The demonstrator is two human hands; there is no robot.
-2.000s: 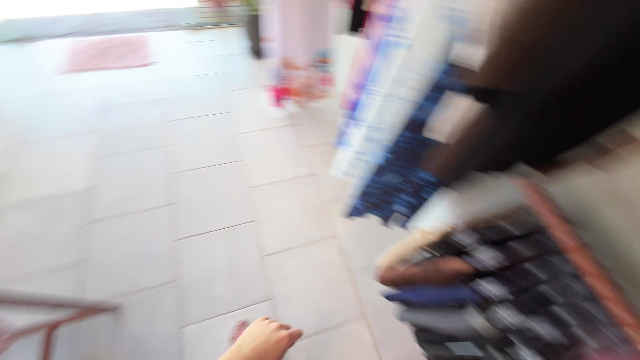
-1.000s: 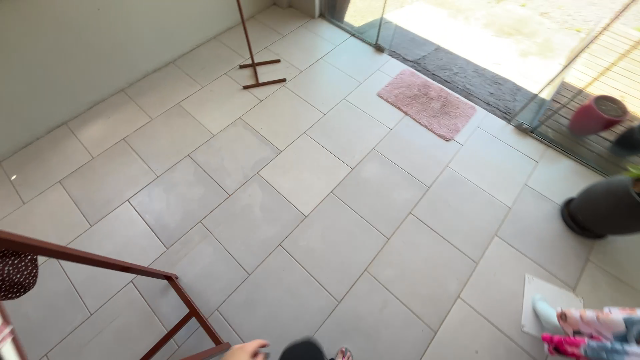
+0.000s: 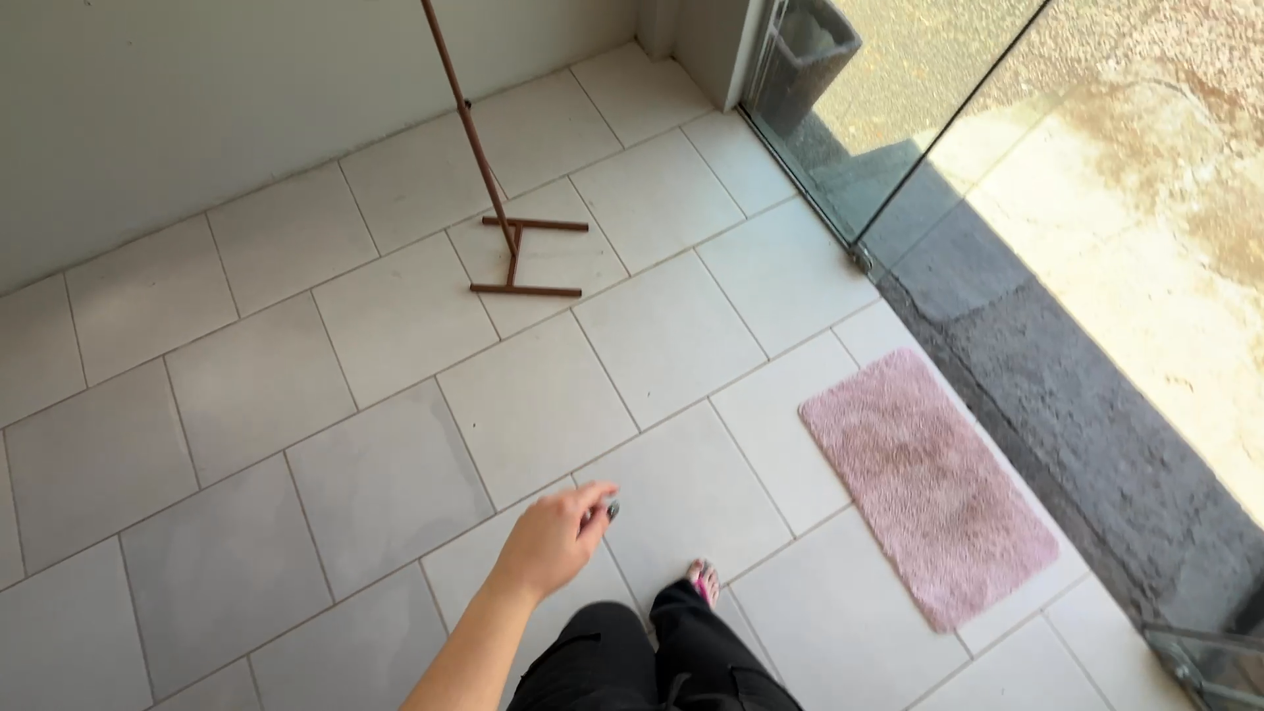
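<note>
My left hand reaches in from the bottom, just left of my legs in black trousers. Its fingers are curled around a small dark, shiny object, mostly hidden, whose kind I cannot tell. The hand is above the pale floor tiles and touches nothing else. My right hand is out of view. One foot in a pink-strapped sandal shows to the right of the hand.
A pink bath mat lies by the doorway at right. A brown metal stand with an H-shaped base is near the wall. Glass door panels border a stone threshold; a dark bin shows behind the glass.
The view has swung toward the doorway and the brown stand. The brown frame at lower left and the clothes and plant pot at right have left view. More of my left hand and forearm shows.
</note>
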